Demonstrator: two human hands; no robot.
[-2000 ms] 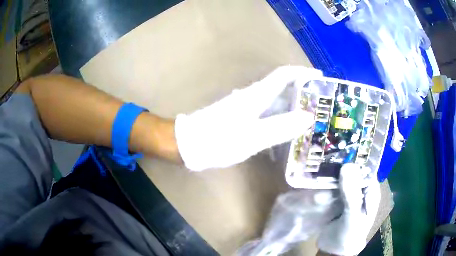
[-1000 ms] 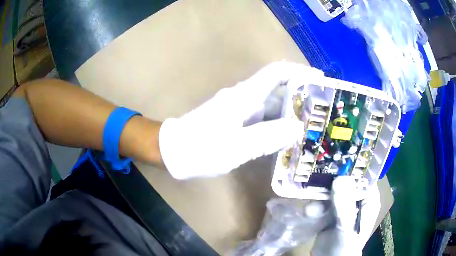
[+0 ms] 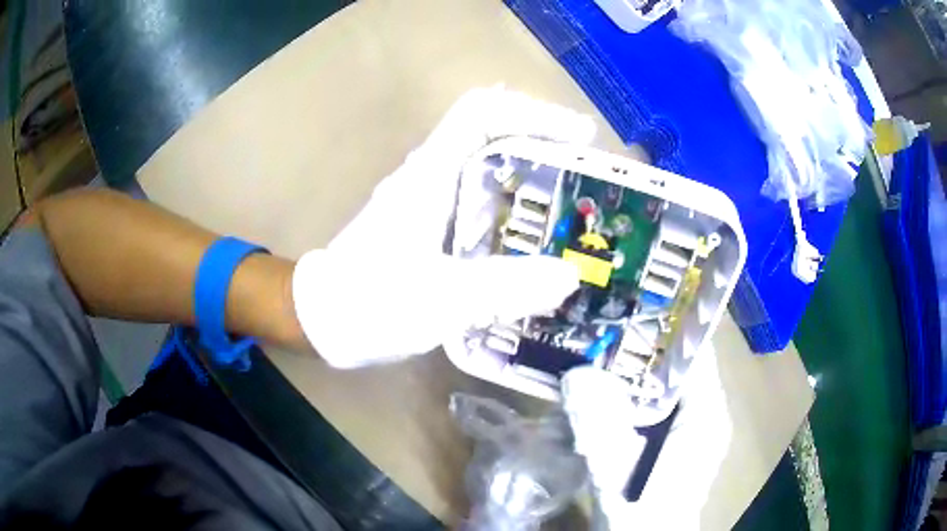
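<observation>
The white power strip housing (image 3: pixel 716 244) is held open side up, tilted, above the cardboard sheet (image 3: pixel 343 114). The green circuit board (image 3: pixel 633 215) with a yellow transformer (image 3: pixel 589 267) shows inside. My left hand (image 3: pixel 415 270), in a white glove, grips the housing's left side, with a finger reaching over the board to the transformer. My right hand (image 3: pixel 654 446), also gloved, holds the housing's lower right corner. A thin dark tool (image 3: pixel 651 456) lies against the right hand. A crumpled clear plastic bag (image 3: pixel 519 467) is below the housing.
Stacked blue plastic sheets (image 3: pixel 716 135) lie at the upper right, bearing a clear bag (image 3: pixel 779 83), a white plug (image 3: pixel 806 259) and part of another housing (image 3: pixel 631 10). A yellow bottle (image 3: pixel 893 135) stands beyond. The green conveyor (image 3: pixel 862 363) runs at the right.
The housing and both hands have moved left across the cardboard. My left finger now reaches further over the board. The white plug on the blue sheets has come into clearer view.
</observation>
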